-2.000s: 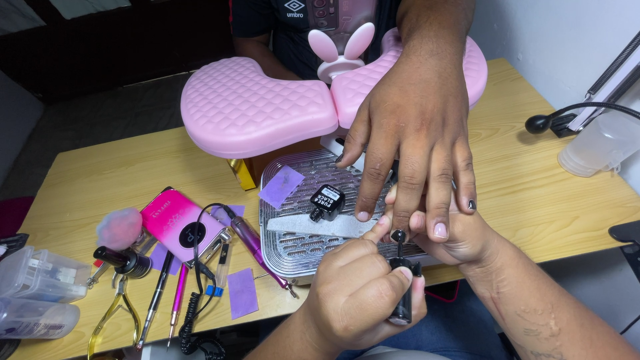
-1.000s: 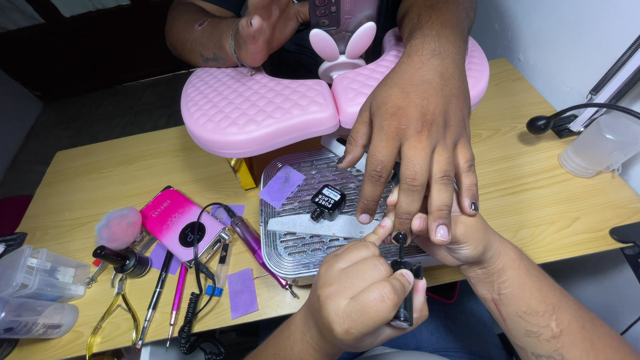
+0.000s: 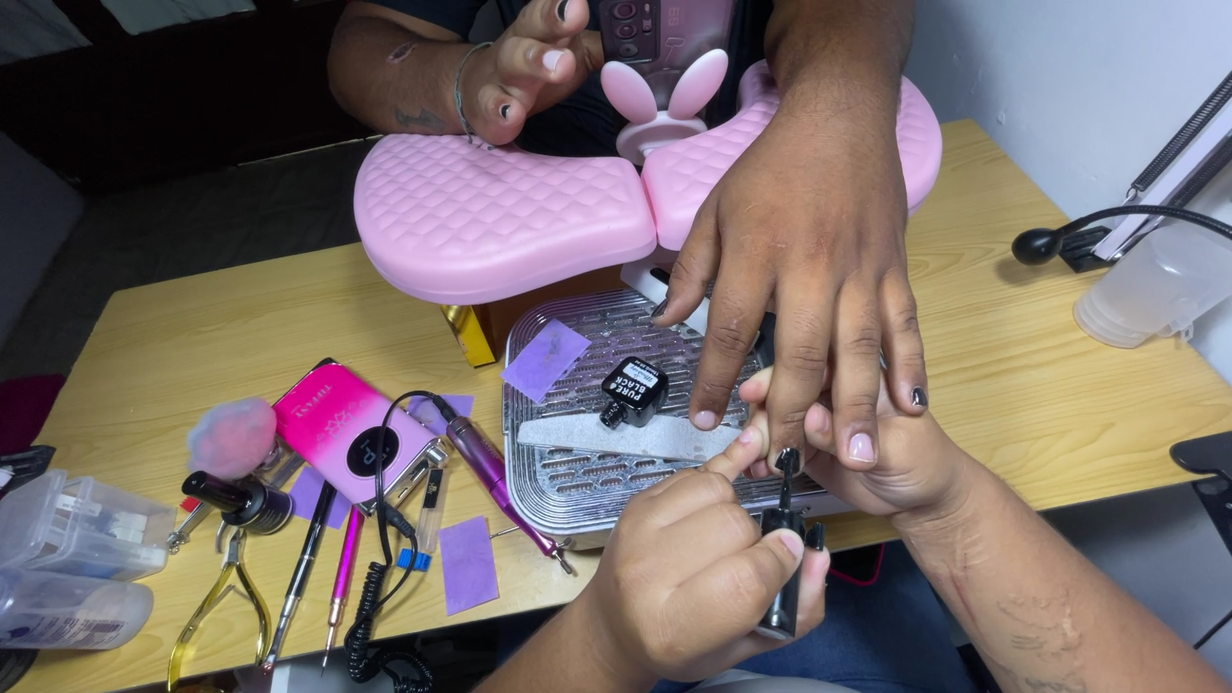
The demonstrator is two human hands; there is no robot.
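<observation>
My left hand (image 3: 707, 568) holds the black cap handle (image 3: 782, 577) of a nail polish brush. Its bristles (image 3: 787, 462) touch the black-coated middle fingernail of another person's hand (image 3: 813, 221), which is spread palm down. From beneath, my right hand (image 3: 890, 452) grips that person's fingers; part of it is hidden. The thumbnail and little fingernail look black, while the index and ring nails look uncoated. A black polish bottle (image 3: 637, 385) lies on a ridged metal tray (image 3: 539, 496), beside a grey nail file (image 3: 616, 438).
A pink quilted armrest (image 3: 500, 217) spans the far side. At left lie a pink nail drill unit (image 3: 337, 423), a purple drill handpiece (image 3: 486, 462), cuticle nippers (image 3: 236, 577), a dark bottle (image 3: 241, 500) and plastic containers (image 3: 96, 525). A clear cup (image 3: 1145, 289) stands at right.
The other person's second hand has come into view above the left armrest pad and is now raised beside a phone. My hands stay nearly in place, with the brush at the middle fingernail.
</observation>
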